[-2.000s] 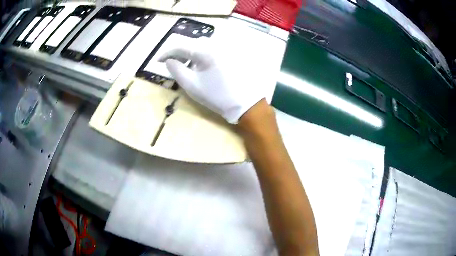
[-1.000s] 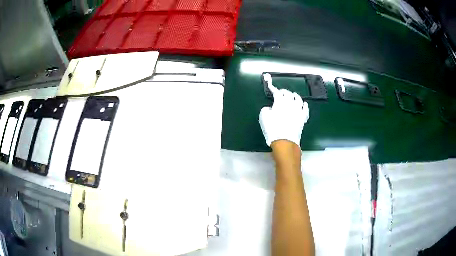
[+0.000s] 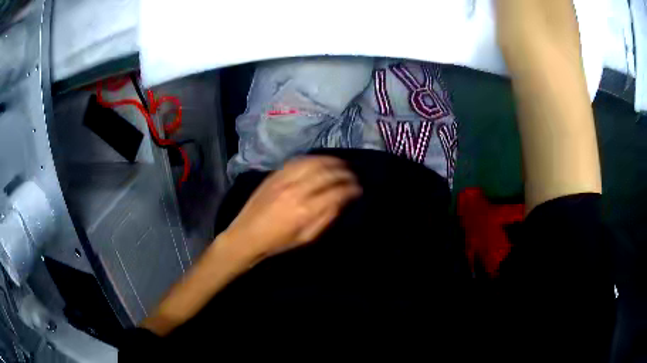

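Note:
My left hand (image 3: 301,198) is bare and blurred, held over my dark top at the middle of the view. Its fingers look bent, and I cannot tell whether they hold anything. My right forearm reaches up at the upper right, and the hand is cut off by the top edge. The white foam sheet (image 3: 319,28) lies along the bench edge at the top. No phone frame is in view.
Grey metal panels (image 3: 149,227) stand at the left, with red cables (image 3: 167,117) and a black block (image 3: 113,127) below the bench. My lap shows light trousers with striped letters (image 3: 408,138). A red object (image 3: 489,227) is at the right, beside my dark sleeve.
The view has tipped down from the belts to my lap. My left hand has come into view. My gloved right hand, last over a frame on the green belt, has gone out of view.

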